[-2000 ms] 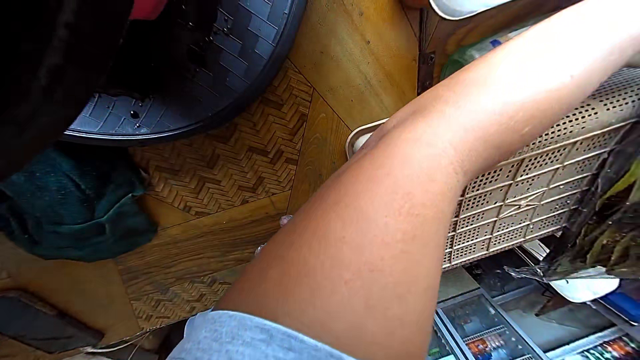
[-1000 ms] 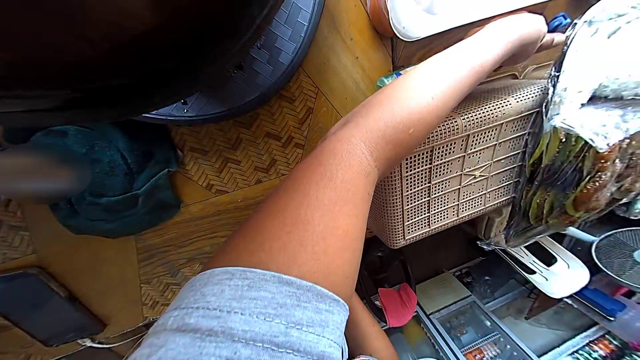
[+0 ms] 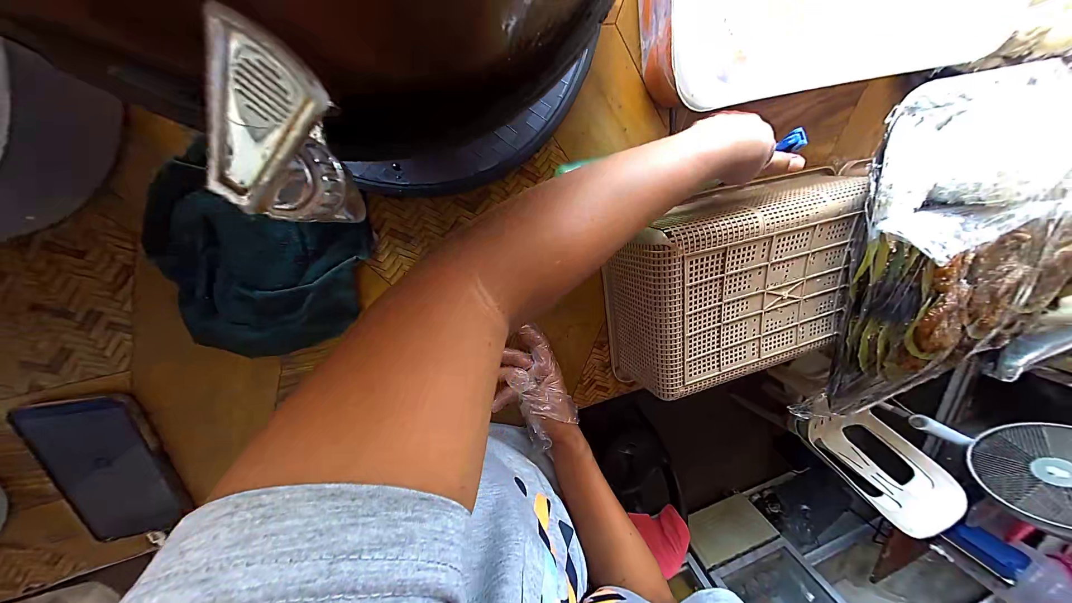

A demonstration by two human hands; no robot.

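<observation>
My bare left hand (image 3: 737, 146) is at the far rim of a beige perforated plastic basket (image 3: 762, 301), its fingers partly hidden. A small blue object (image 3: 791, 140) shows at its fingertips; whether it is held is unclear. My right hand (image 3: 540, 385), in a clear plastic glove, is low beside the left arm, fingers loosely bent and apart, with nothing visible in it. The left arm covers part of the surface between. A dark green cloth (image 3: 260, 268) lies crumpled left of that arm.
A large dark rounded vessel (image 3: 402, 59) and black tray (image 3: 502, 151) are at the top, near a slotted plastic piece (image 3: 268, 109). A phone (image 3: 100, 465) lies lower left. White tray (image 3: 804, 50), plastic-wrapped food (image 3: 963, 293) and a fan (image 3: 1017, 469) are right.
The gloved right hand has come into sight beside the left arm; only its forearm showed a second ago. The slotted plastic piece now shows at upper left. The view has shifted.
</observation>
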